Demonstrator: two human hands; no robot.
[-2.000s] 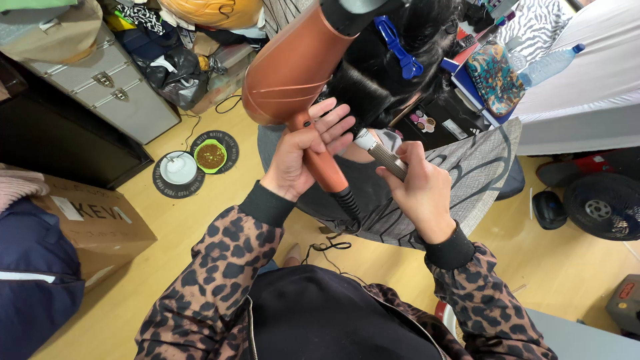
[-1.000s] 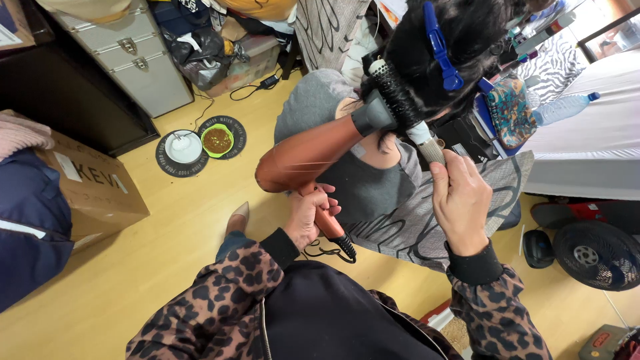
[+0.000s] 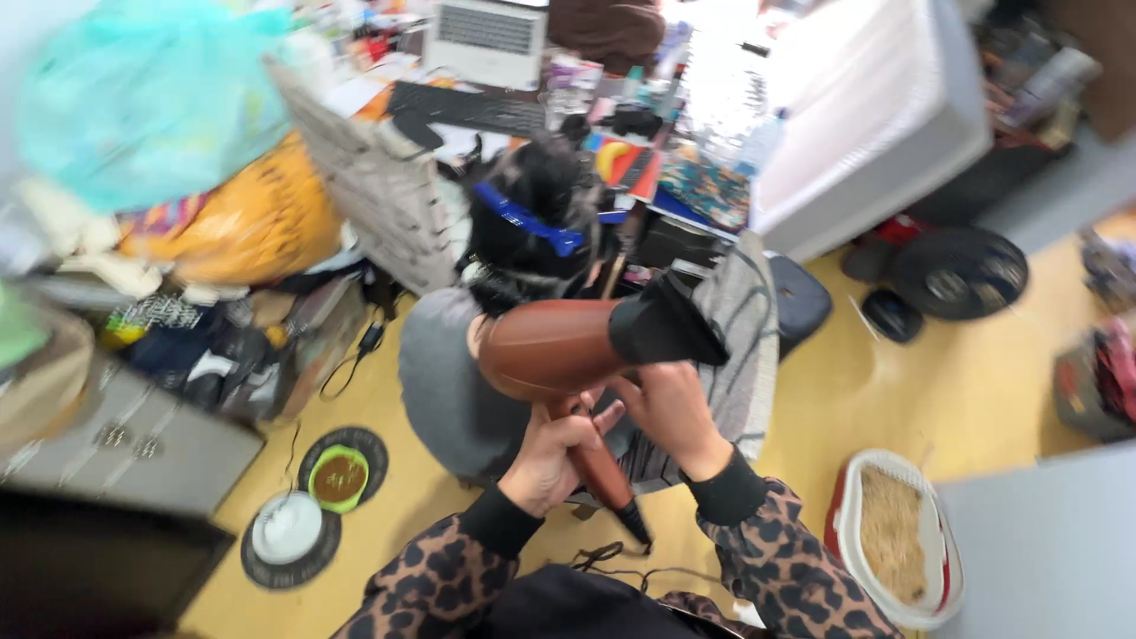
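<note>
My left hand (image 3: 555, 448) grips the handle of a copper-coloured hair dryer (image 3: 550, 346), whose black nozzle (image 3: 670, 324) points right. Just beneath the nozzle is my right hand (image 3: 666, 408), its fingers bent close to the dryer's handle and partly hidden by the dryer; whether it holds anything does not show. Beyond the dryer, a seated person in a grey top (image 3: 444, 382) has dark hair (image 3: 532, 186) held by a blue hair clip (image 3: 528, 217). The round brush cannot be made out.
A cluttered desk with a laptop (image 3: 486, 44) and a keyboard (image 3: 466, 108) stands ahead. Bowls of water (image 3: 287, 528) and pet food (image 3: 338, 479) sit on the floor at left. A litter tray (image 3: 892, 532) and a black fan (image 3: 958, 271) are at right. The dryer's cord (image 3: 612, 568) trails below.
The dryer has swung away from the hair, its nozzle now pointing right. My right hand, on the round brush at the hair one second ago, is now beside the dryer's handle. The view has shifted widely.
</note>
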